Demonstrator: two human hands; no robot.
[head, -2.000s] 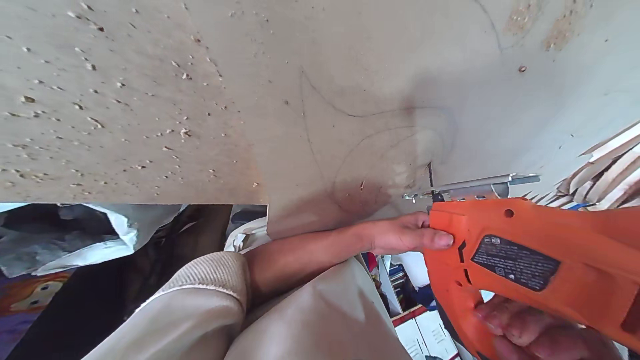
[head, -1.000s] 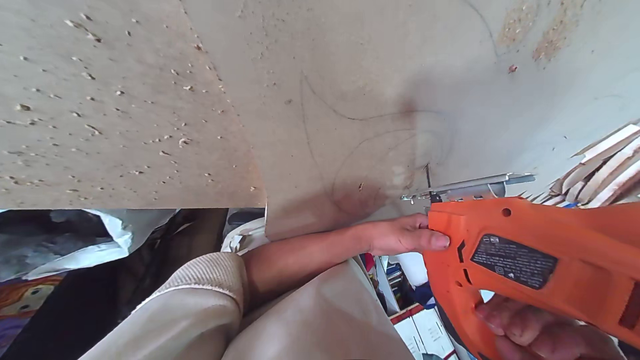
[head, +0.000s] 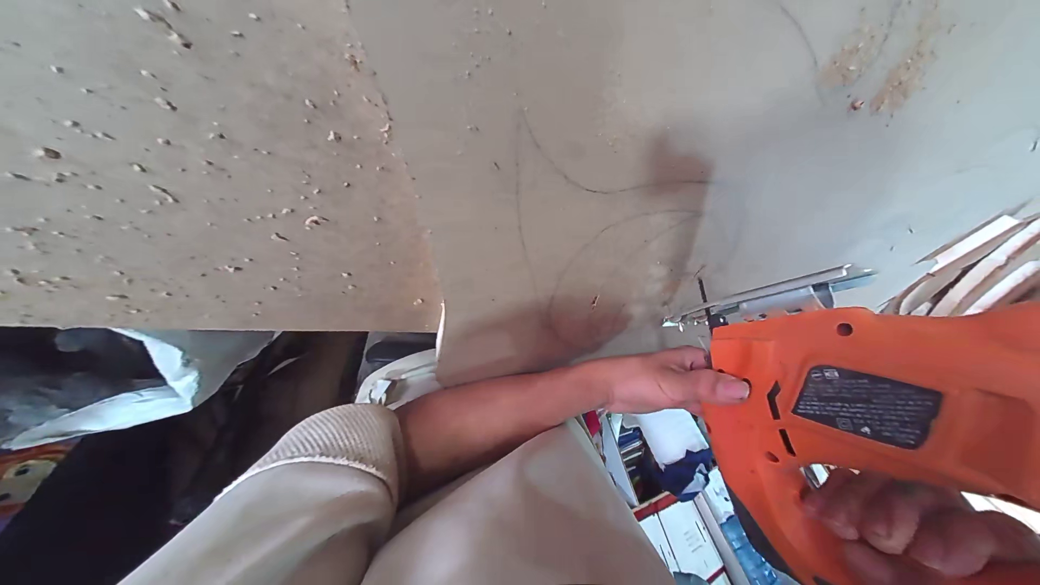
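An orange jigsaw (head: pixel 877 398) lies on its side at the right, its metal base plate (head: pixel 764 296) against the edge of a grey-brown board (head: pixel 487 162). The thin blade (head: pixel 704 292) stands at the board's surface. My right hand (head: pixel 918 520) is wrapped round the jigsaw's handle. My left hand (head: pixel 674 380) grips the front of the orange housing, thumb on top; its other fingers are mostly hidden. Curved pencil lines (head: pixel 601 192) are drawn on the board left of the blade.
Wood chips and sawdust lie over the board's left part (head: pixel 203 179). Stacked cut wood pieces (head: pixel 991 260) stand at the right. Below the edge are a plastic bag (head: pixel 162 382), a white tub (head: pixel 402 375) and boxes with printed matter (head: pixel 682 536).
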